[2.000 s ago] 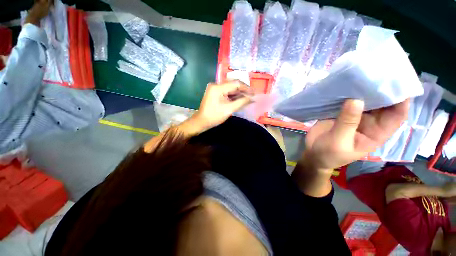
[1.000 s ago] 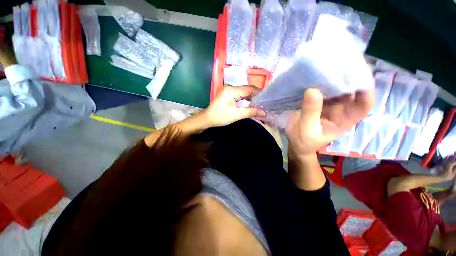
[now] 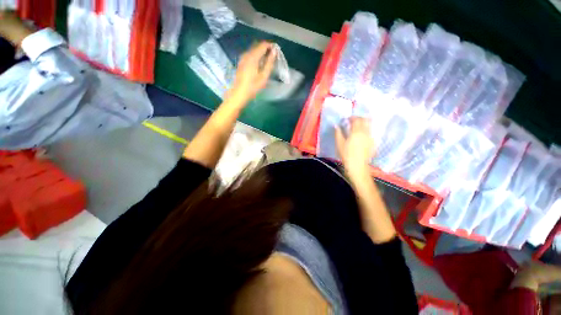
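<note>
My left hand [image 3: 253,71] is over the green bench, with its fingers closed on a blurred, whitish bubble bag [image 3: 282,66]. Other empty bubble bags [image 3: 212,66] lie loose just left of it. My right hand [image 3: 355,146] is over the near left part of the red tray [image 3: 314,101], touching or just above a bagged product [image 3: 331,126] there; blur hides whether its fingers grip anything. Bagged products [image 3: 393,64] fill the tray in two rows, with open bag ends sticking out at the far side. Glare washes out the middle ones.
Another filled tray [image 3: 470,232] adjoins at right. A person in a light shirt [image 3: 67,92] sits at left by a red tray [image 3: 144,46]. Red boxes [image 3: 49,197] stand at lower left. A person in dark red [image 3: 477,280] is at lower right.
The bagged product my right hand held up is no longer raised. My right hand has lowered to the tray. My left hand has moved left to the loose bags. The view has shifted.
</note>
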